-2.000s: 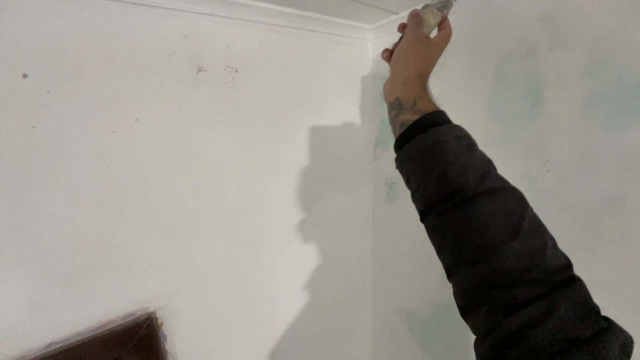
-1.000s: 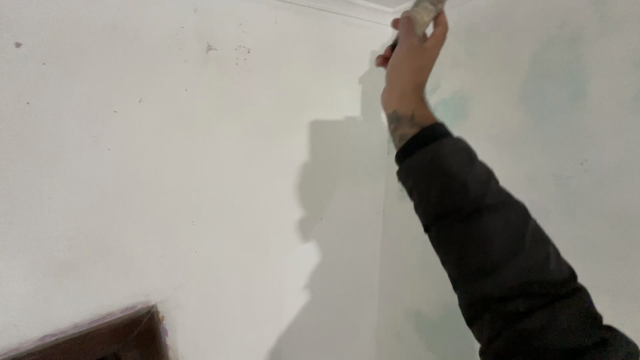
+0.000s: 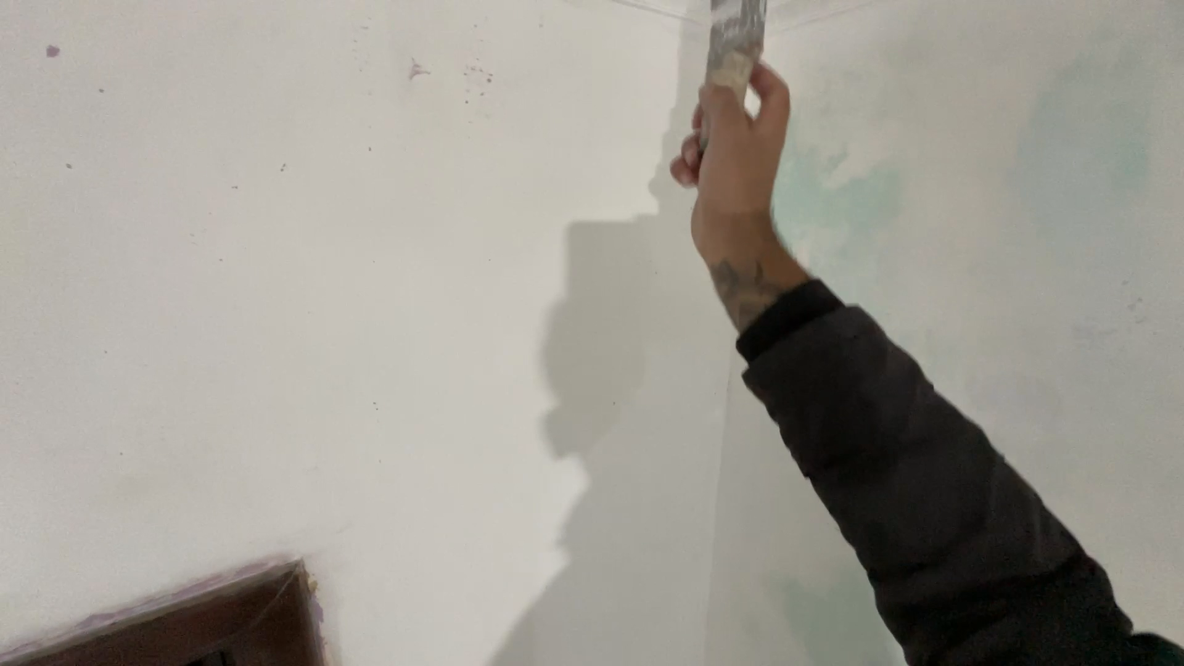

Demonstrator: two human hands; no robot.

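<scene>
My right hand (image 3: 740, 157) is raised near the corner of the room, its fingers wrapped around a paintbrush (image 3: 735, 55). The brush points up, its pale-stained metal ferrule at the top edge of the view; its tip is cut off by the frame. A dark padded sleeve covers the arm below the wrist. Behind the hand, the left wall (image 3: 277, 305) meets the right wall (image 3: 999, 231), which shows faint greenish patches. My left hand is out of view.
A dark brown wooden frame (image 3: 185, 615) with rough edges cuts into the lower left of the wall. Ceiling moulding (image 3: 657, 11) runs along the top. My shadow falls on the left wall beside the corner.
My right hand, with the brush in it, has come down from the ceiling moulding and sits lower against the corner. The view has tilted slightly.
</scene>
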